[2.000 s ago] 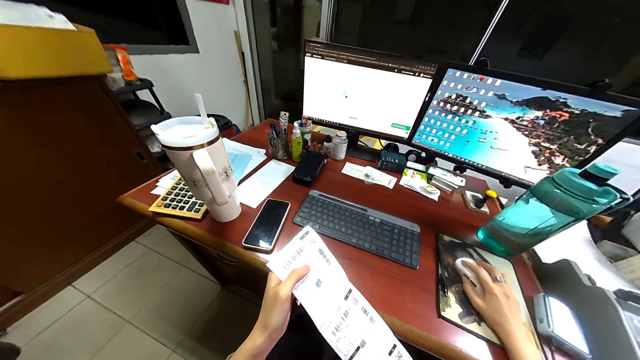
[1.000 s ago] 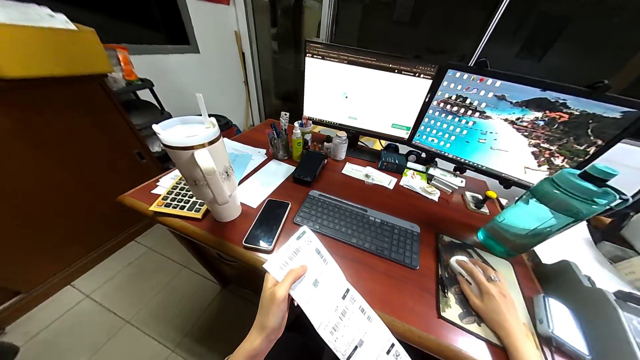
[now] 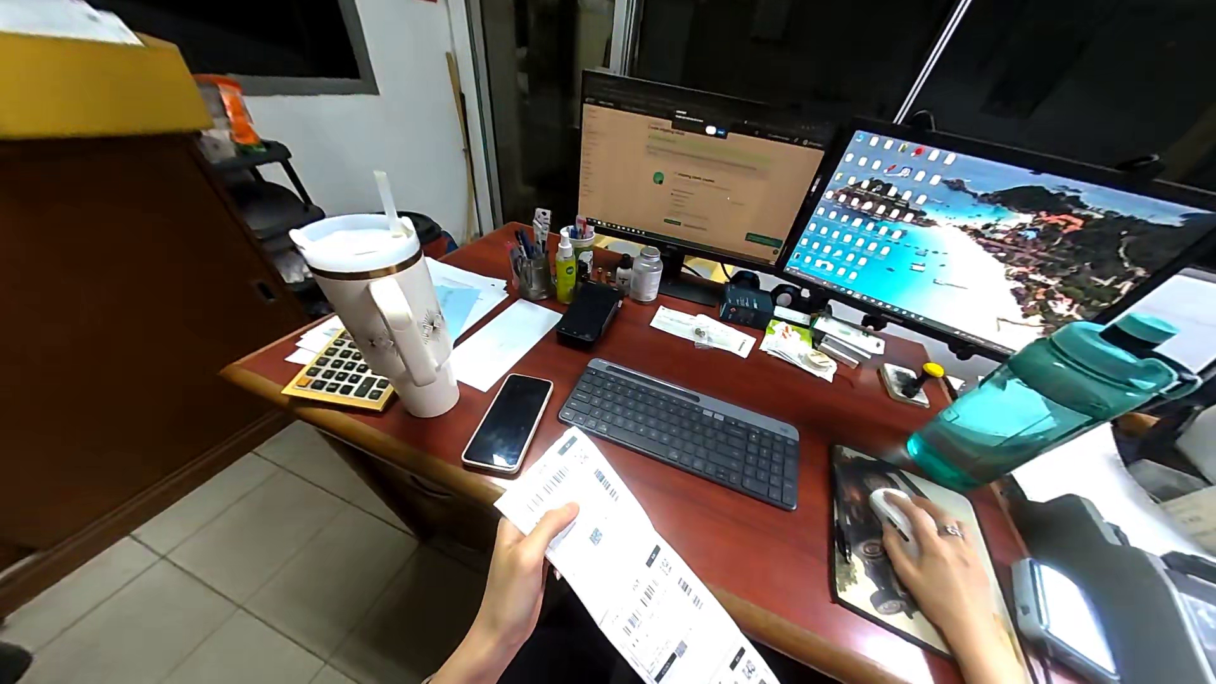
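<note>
My left hand (image 3: pixel 522 570) pinches a long white paper strip (image 3: pixel 632 560), printed with barcodes and square codes, between thumb and fingers at the desk's front edge. The strip's lower end runs out of view. On the right, my right hand (image 3: pixel 936 556) rests over a white computer mouse (image 3: pixel 893 518) on a picture mouse pad (image 3: pixel 869 579); a ring is on one finger. A dark keyboard (image 3: pixel 684 432) lies beyond the strip, with a smartphone (image 3: pixel 508 423), its screen dark, to its left. The left monitor (image 3: pixel 698 180) shows a dimmed page; the right monitor (image 3: pixel 988 228) shows a beach desktop.
A white handled tumbler (image 3: pixel 385 313) stands beside a yellow calculator (image 3: pixel 342 370) at left. A teal water bottle (image 3: pixel 1045 404) leans near the mouse pad. Pen holders, small bottles, a black case (image 3: pixel 589 313) and papers (image 3: pixel 503 342) sit behind. A grey device (image 3: pixel 1069 617) is at far right.
The left monitor has changed from a mostly white page to a dimmed, tan-tinted page with a small box at its top. Both hands stay about where they were.
</note>
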